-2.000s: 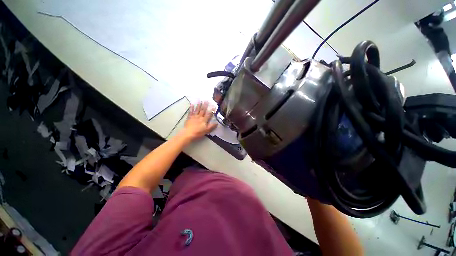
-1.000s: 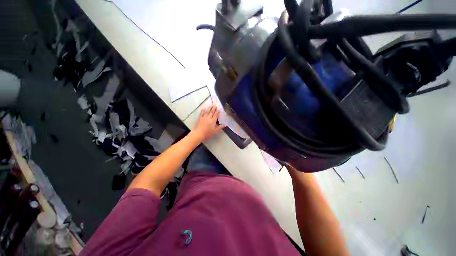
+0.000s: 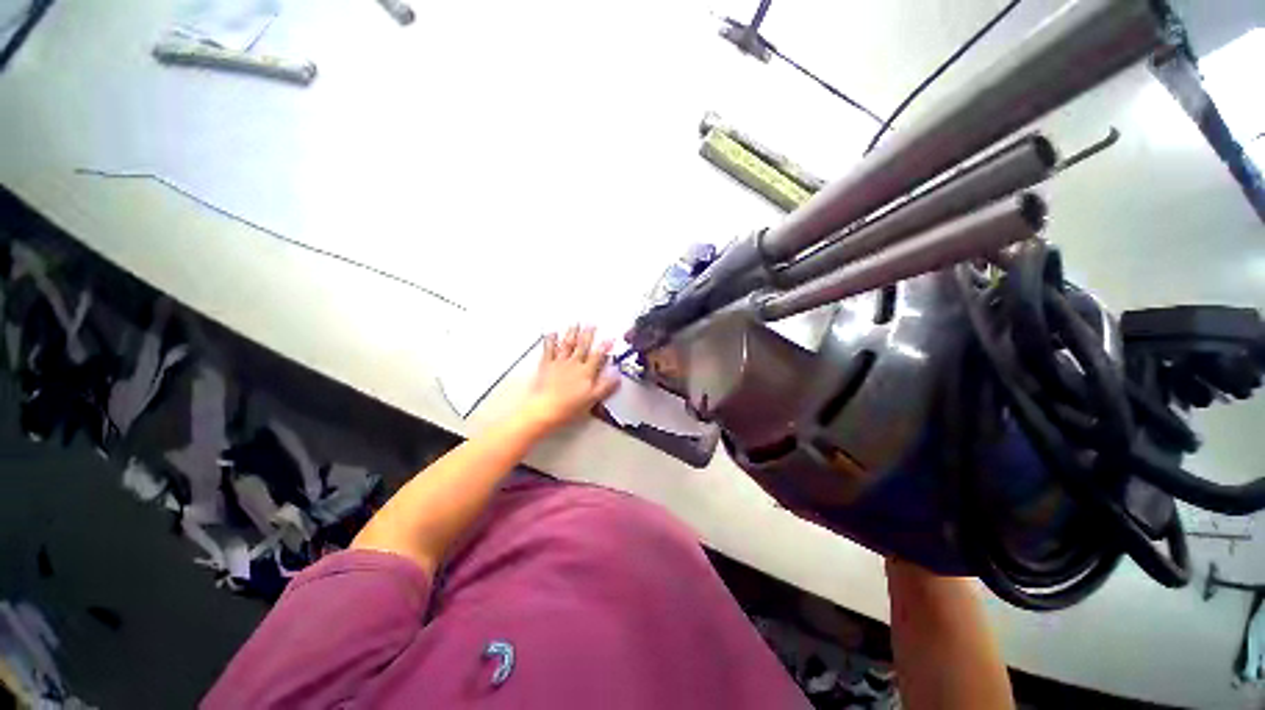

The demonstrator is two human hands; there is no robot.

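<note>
The straight knife cutting machine [image 3: 846, 402], silver and blue with metal rods, stands at the table's near edge, right of centre. Its black power cable [image 3: 1034, 444] is coiled on the motor. My left hand [image 3: 570, 377] lies flat, fingers spread, on the white paper-topped lay [image 3: 472, 250] just left of the machine. A dark-edged piece of the base plate [image 3: 680, 441] shows beside it. My right forearm goes up behind the motor; my right hand is hidden by the machine.
A yellowish bar weight [image 3: 756, 169] lies behind the machine, another bar [image 3: 236, 61] at far left. A cloth clamp [image 3: 745, 38] stands at the back. Fabric scraps [image 3: 250, 499] litter the dark floor at left. Small metal tools [image 3: 1235, 590] lie at the right.
The machine swung and tilted in view, then came back with its rods showing again. The view has shifted, bringing the bar weights into sight. My left hand stays flat beside the machine.
</note>
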